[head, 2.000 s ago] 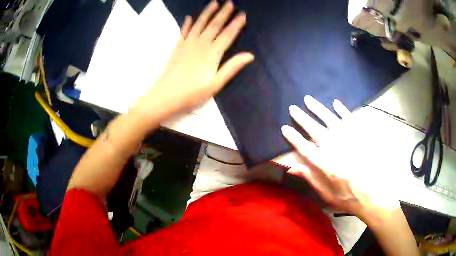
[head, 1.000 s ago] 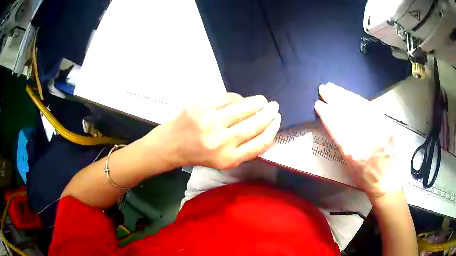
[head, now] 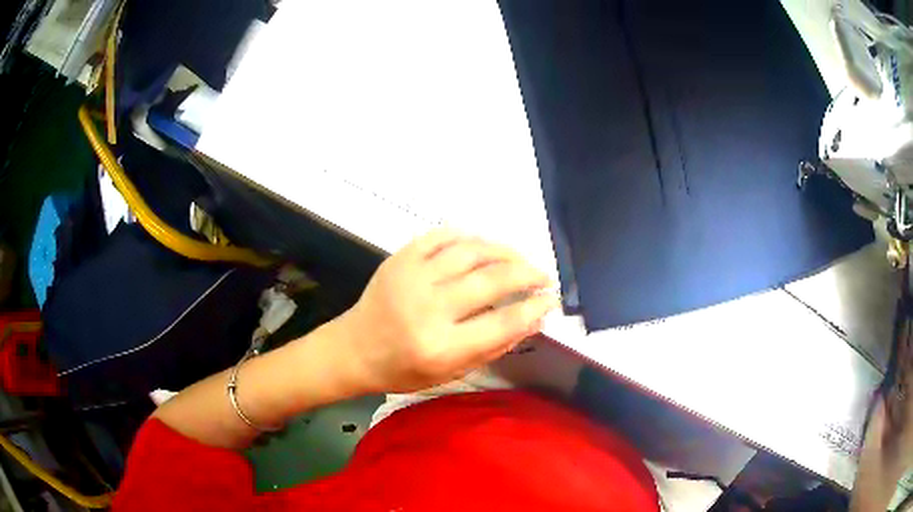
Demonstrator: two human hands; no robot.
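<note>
A dark navy garment panel (head: 691, 180) lies flat on the white machine table (head: 380, 130), its lower edge near the table's front edge. Two short dark lines, possibly darts, show inside it. My left hand (head: 450, 310) is at the front edge of the table, fingertips at the panel's lower left corner; whether they pinch the cloth cannot be told. My right hand is not clearly visible; only a blurred part of the right forearm (head: 886, 450) shows, cut off at the right rim.
The sewing machine head (head: 866, 140) stands at the upper right, beside the panel. Dark cloth (head: 150, 300) and a yellow tube (head: 150, 220) hang at the left, below the table. A red object (head: 25, 355) is at the far left.
The panel now lies straighter, with two inner lines showing. My left hand stays at the front edge. My right hand has left the panel towards the right rim. The view has shifted.
</note>
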